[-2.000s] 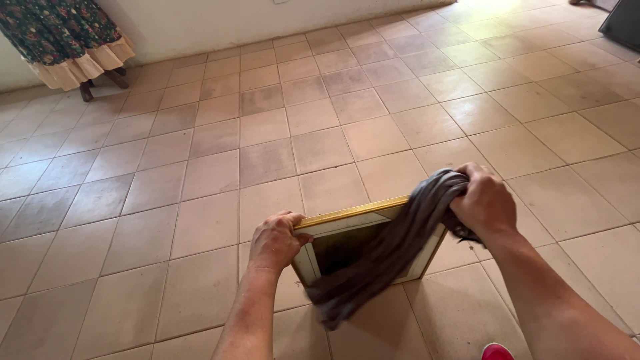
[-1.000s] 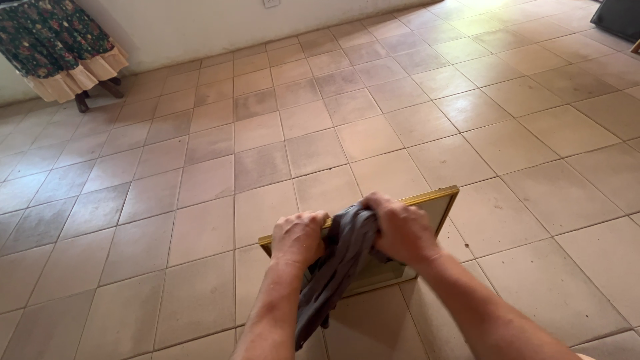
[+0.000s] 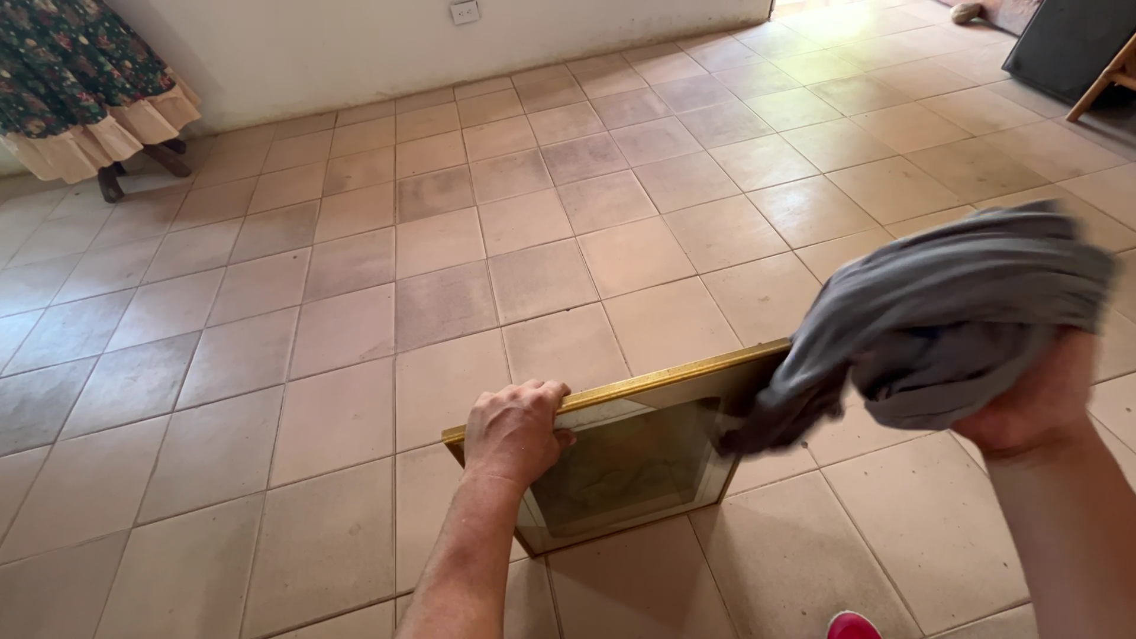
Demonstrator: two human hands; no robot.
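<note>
A gold-edged picture frame [image 3: 674, 377] with a glazed front stands on its lower edge on the tiled floor, tilted. My left hand [image 3: 519, 430] grips its top edge near the left corner. To the right of the frame, my right hand [image 3: 1034, 399] is raised with a bunched grey cloth [image 3: 958, 302] in it. The cloth is blurred and hides much of the fingers. Its hanging end overlaps the frame's upper right corner; whether it touches the frame I cannot tell.
A table or stand with dark wooden feet [image 3: 111, 182] and a floral, ruffled cloth [image 3: 71, 80] is at the upper left. The wall bears an outlet [image 3: 464, 11]. A black object [image 3: 1074, 49] stands at the upper right. A red shoe tip [image 3: 852, 626] shows below.
The right hand has moved off the frame's top edge to the right, carrying the cloth. One second ago both hands were close together on the frame, with the cloth draped over it.
</note>
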